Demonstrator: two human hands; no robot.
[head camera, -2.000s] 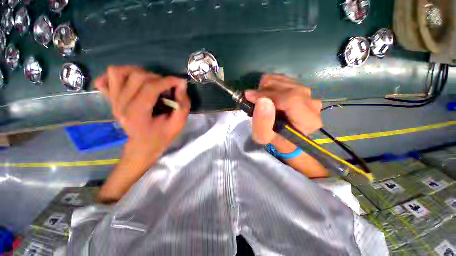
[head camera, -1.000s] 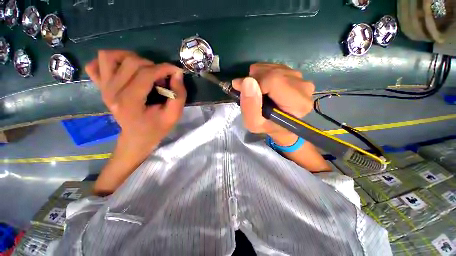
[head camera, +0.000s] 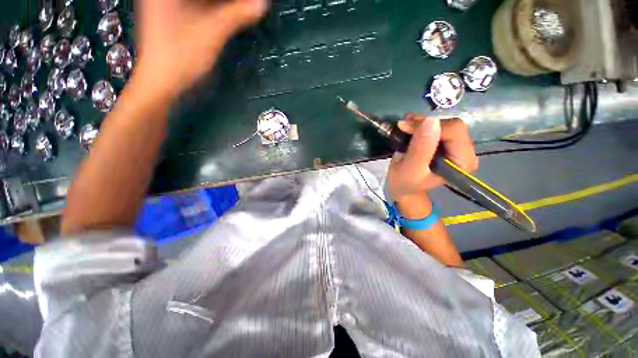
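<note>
My right hand (head camera: 435, 155) holds the soldering iron (head camera: 479, 192) by its black, yellow-striped handle. Its thin tip points up-left over the green mat, to the right of a round shiny electronic unit (head camera: 273, 126) and not touching it. A thin lead sticks out from the unit's lower left. A small cream pad (head camera: 293, 132) shows at the unit's right edge. My left hand (head camera: 192, 35) is stretched far forward at the top left, blurred and cut off by the frame's top edge. Whether it holds anything cannot be seen.
Many shiny units (head camera: 73, 82) lie at the left, and several more (head camera: 446, 91) at the right. A beige tip cleaner with metal wool (head camera: 548, 25) stands at the upper right, beside dark cables (head camera: 584, 126). The bench's front edge runs in front of my smock.
My left hand has moved from beside the unit up and forward. The iron's tip has drawn away from the unit to the right. The view has shifted, showing more units at left.
</note>
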